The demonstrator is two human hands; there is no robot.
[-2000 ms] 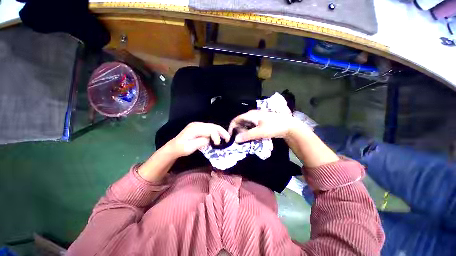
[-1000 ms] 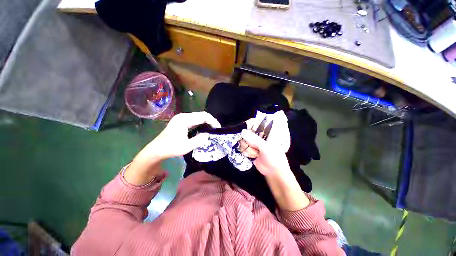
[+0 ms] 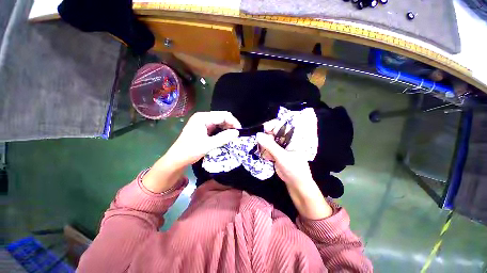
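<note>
The black garment (image 3: pixel 261 93) lies bunched over my lap. Its white lace collar (image 3: pixel 224 160) with dark openwork lies between my hands, and more lace shows right of my right hand. My left hand (image 3: pixel 200 138) pinches the collar's upper edge at its left part. My right hand (image 3: pixel 283 154) holds the lace between thumb and fingers, with a small pointed metal tool (image 3: pixel 287 134), which looks like thread snips, in or under the fingers. No needle or thread can be made out.
A white-topped table (image 3: pixel 187 4) with a yellow tape measure (image 3: pixel 331 31) runs across the front. Black buttons (image 3: pixel 368 3) lie on its grey mat (image 3: pixel 427 26). A pink mesh waste basket (image 3: pixel 155 91) stands at left by a grey fabric bin (image 3: pixel 59 80). A blue-rimmed container (image 3: pixel 411 77) is under the table.
Since two seconds ago, the metal tool has come into view at my right hand, and the hands have moved apart. Since one second ago the view has shifted; both hands still hold the lace.
</note>
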